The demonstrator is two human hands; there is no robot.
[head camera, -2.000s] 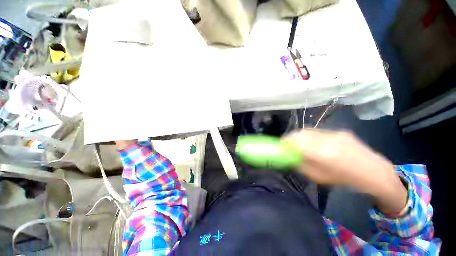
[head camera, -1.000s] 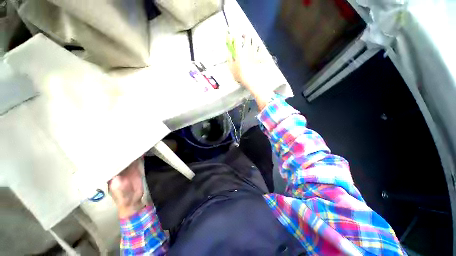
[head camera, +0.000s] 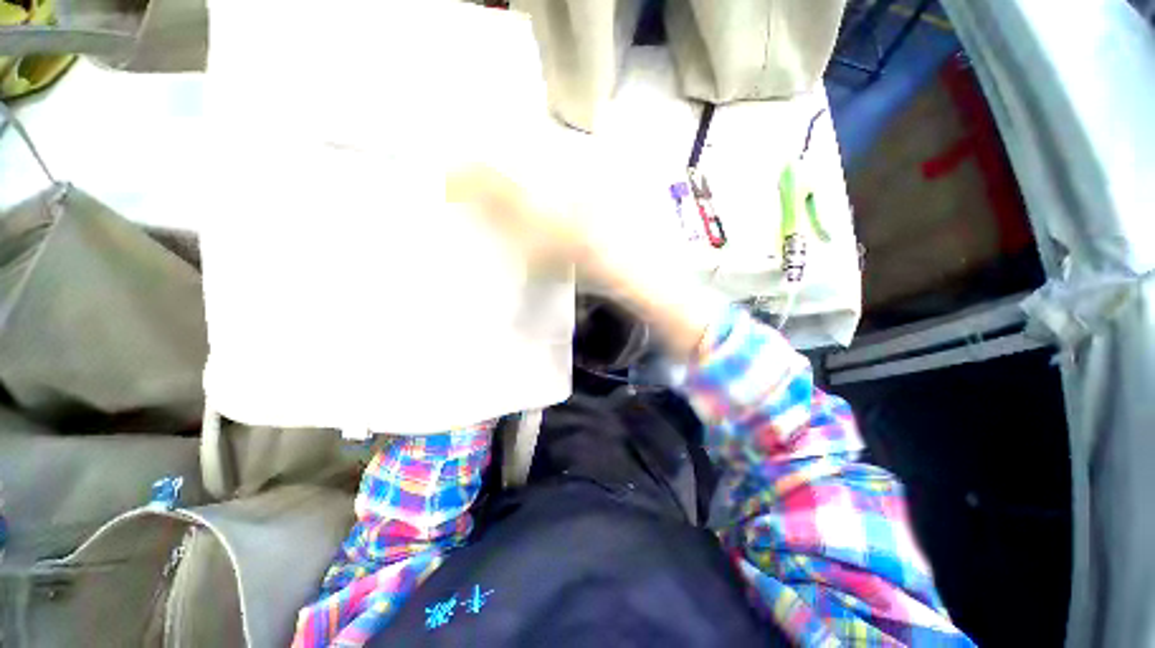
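Observation:
A large tote bag (head camera: 367, 304), nearly white in the glare, lies in front of me with its rim and pale handles towards my lap. My left hand is hidden under or inside the bag; only the plaid sleeve shows below its near edge. My right hand (head camera: 519, 228) is over the bag's right part, blurred and washed out by glare; its fingers cannot be made out. The green-handled tool (head camera: 790, 209) lies on the table at the right. A red-and-black small tool (head camera: 707, 209) and a purple item (head camera: 685, 206) lie left of it.
Beige bags (head camera: 760, 51) stand at the back of the table (head camera: 747, 272). More bags (head camera: 95, 304) crowd the left, one open at lower left with a zipper and blue-wrapped hardware (head camera: 166, 491). Pale covered material (head camera: 1089, 304) hangs at the far right. A dark round object (head camera: 605, 336) is below the table edge.
The green-handled tool, earlier in my right hand, now lies on the table. My right hand has moved left over the bag. The bag is turned straighter, and my left hand has gone out of sight.

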